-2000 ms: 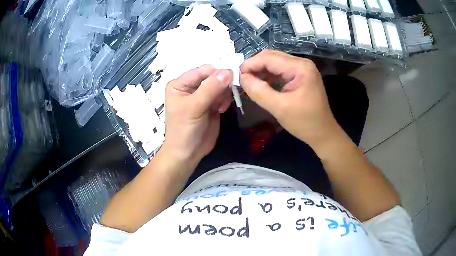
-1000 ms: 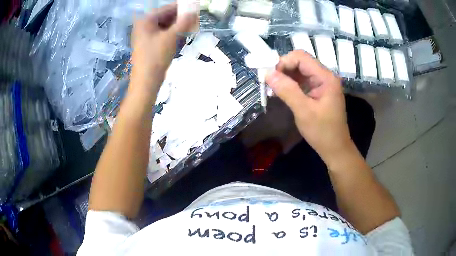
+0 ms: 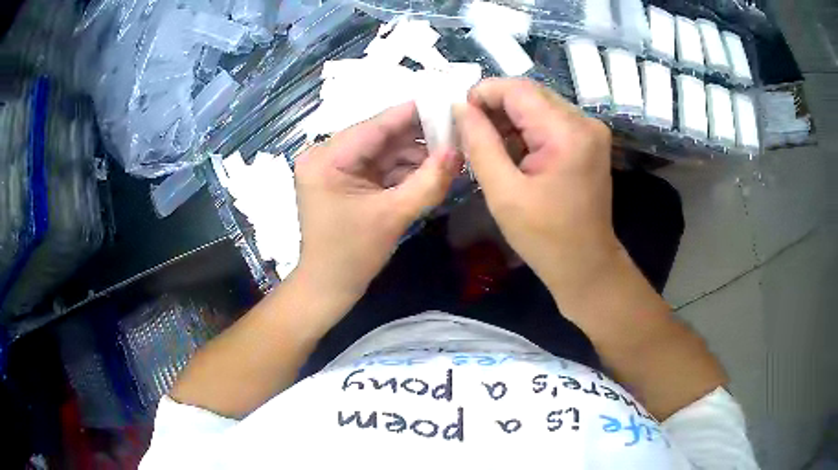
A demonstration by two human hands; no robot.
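My left hand [image 3: 368, 188] and my right hand [image 3: 542, 156] meet above the near parts tray. My left hand grips a white unit [image 3: 437, 119] between thumb and curled fingers. My right hand's thumb and index finger pinch at the unit's upper right end; whether a separate small piece is between them is hidden. Small white pieces [image 3: 363, 87] lie heaped in the clear ribbed parts tray [image 3: 241, 240], partly behind my hands.
A clear bag of translucent covers [image 3: 138, 101] is upper left, with one loose cover [image 3: 177, 190] below it. White units [image 3: 657, 92] stand in rows in a clear tray at upper right. Stacked clear trays [image 3: 55, 184] are at far left.
My left hand has come back from the bag area at the top to the middle with a white unit. My right hand has moved slightly left to meet it.
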